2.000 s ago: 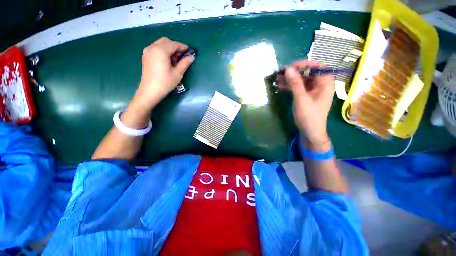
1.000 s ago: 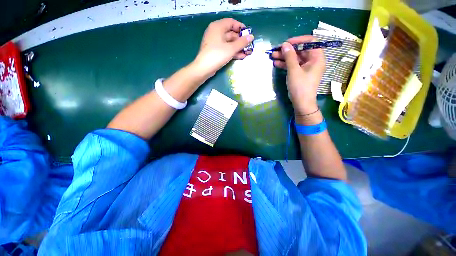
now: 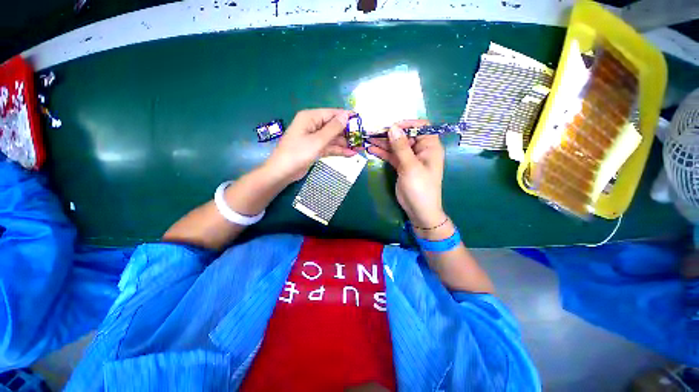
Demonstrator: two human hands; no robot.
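Observation:
My left hand holds a small electronic module upright between thumb and fingers. My right hand grips dark patterned tweezers, whose tip meets the module's right side. Whether the tip holds a piece is too small to tell. Another module lies on the green table just left of my left hand. A striped adhesive sheet lies below my hands, its upper end partly covered by my left hand. A bright white sticker sheet lies just beyond my hands.
A stack of striped sheets lies beside the yellow basket, which holds amber strips. A red tray with small white pieces is at the left edge. A white fan is at far right. Blue sleeves show on both sides.
My hands have come together nearer my chest, and the tweezers now meet the held module. A module lies left of my left hand, where the previous frame shows none.

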